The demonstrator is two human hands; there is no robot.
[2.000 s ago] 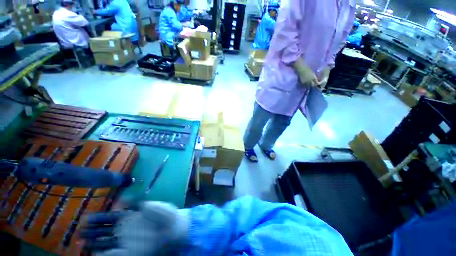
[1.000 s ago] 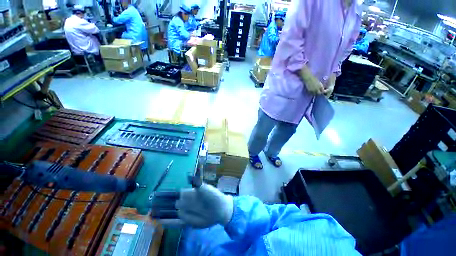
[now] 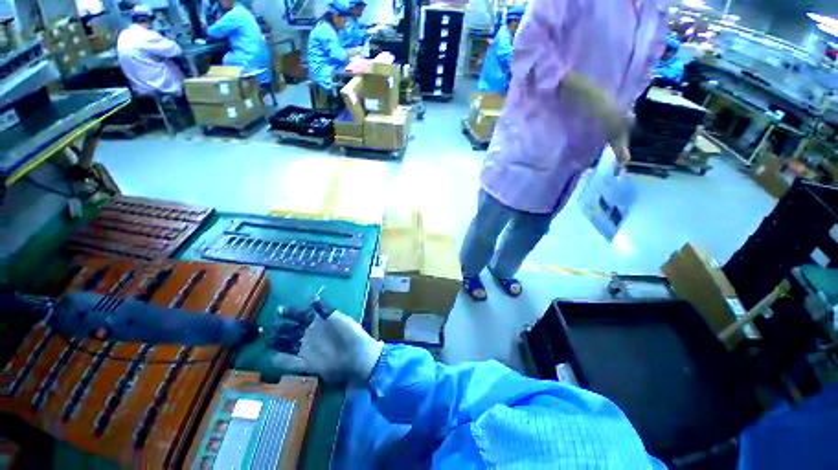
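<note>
My right hand [image 3: 323, 345], in a white glove with dark fingertips, is over the green bench mat beside the screwdriver tip. Its fingers cover most of a slim dark tool, perhaps tweezers, whose tip [image 3: 319, 294] shows above them; the grip is unclear. My left hand is out of view. The dark electric screwdriver [image 3: 152, 321] hangs level over orange-brown component boards [image 3: 124, 367] with dark rows. Below my hand, an orange-brown jig [image 3: 301, 404] holds a finned heat sink [image 3: 266, 436] with a white patch, cut off by the bottom edge.
A dark slotted plate [image 3: 285, 248] and brown slatted boards [image 3: 138, 234] lie at the bench's far side. Cartons [image 3: 418, 275] stand by the bench's right edge. A large black bin [image 3: 643, 367] is at right. A person in a pink smock [image 3: 560, 110] stands ahead holding a sheet.
The jig with the heat sink has come into view at the bottom. My right hand has moved up and forward onto the slim tool. The standing person's arm and sheet have moved right.
</note>
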